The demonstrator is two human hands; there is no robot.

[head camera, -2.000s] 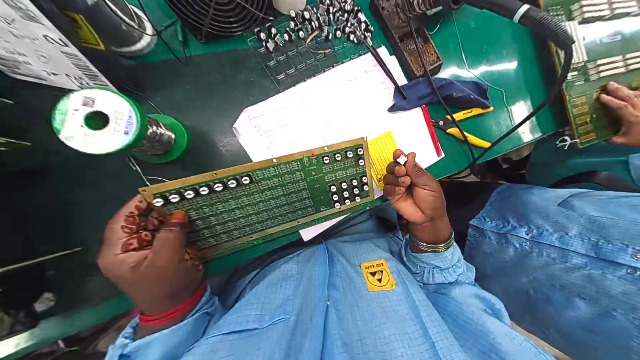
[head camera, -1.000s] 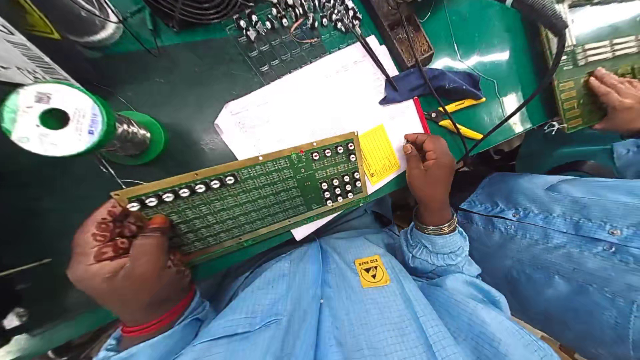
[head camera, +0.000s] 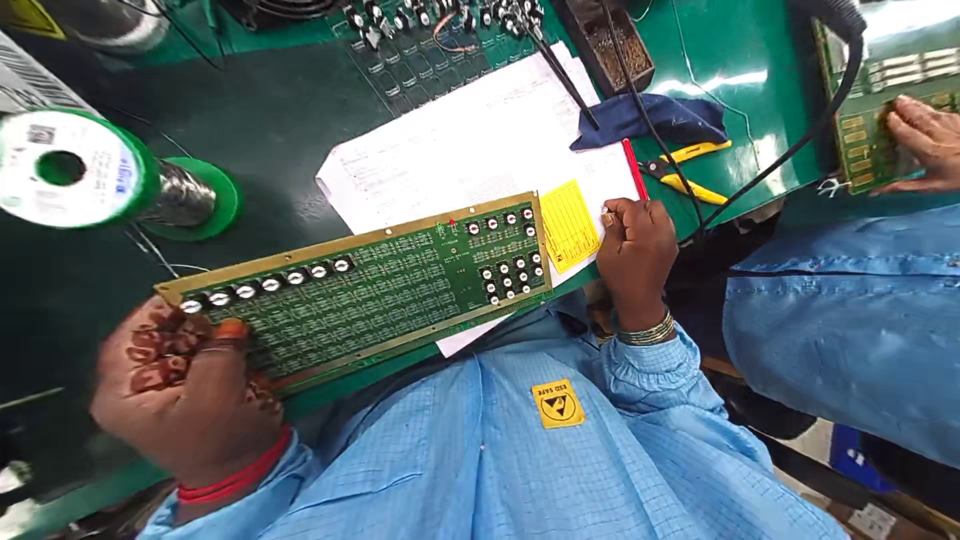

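Note:
My left hand (head camera: 195, 375) grips the left end of a long green circuit board (head camera: 375, 292), its palm also holding several small reddish-brown parts (head camera: 161, 352). Round black-and-white components stand in a row along the board's upper left edge and in a cluster at its right end. The board is tilted above printed papers (head camera: 450, 157) and the table's front edge. My right hand (head camera: 637, 255) is right of the board, beside a yellow printed slip (head camera: 570, 225), fingertips pinched on a small whitish piece (head camera: 606, 213). A red strip (head camera: 634, 169) lies just above that hand.
Solder wire spools (head camera: 187, 199) stand at left. Yellow-handled cutters (head camera: 686, 176), a dark blue cloth (head camera: 652, 120) and a metal tray (head camera: 607, 45) lie at right, crossed by black cables. More components (head camera: 420, 15) are at the back. Another person's hand (head camera: 926, 142) rests on a board at far right.
My right hand has moved away from the board's right end, and its back now faces up. My left hand keeps its grip on the board. The view has shifted somewhat.

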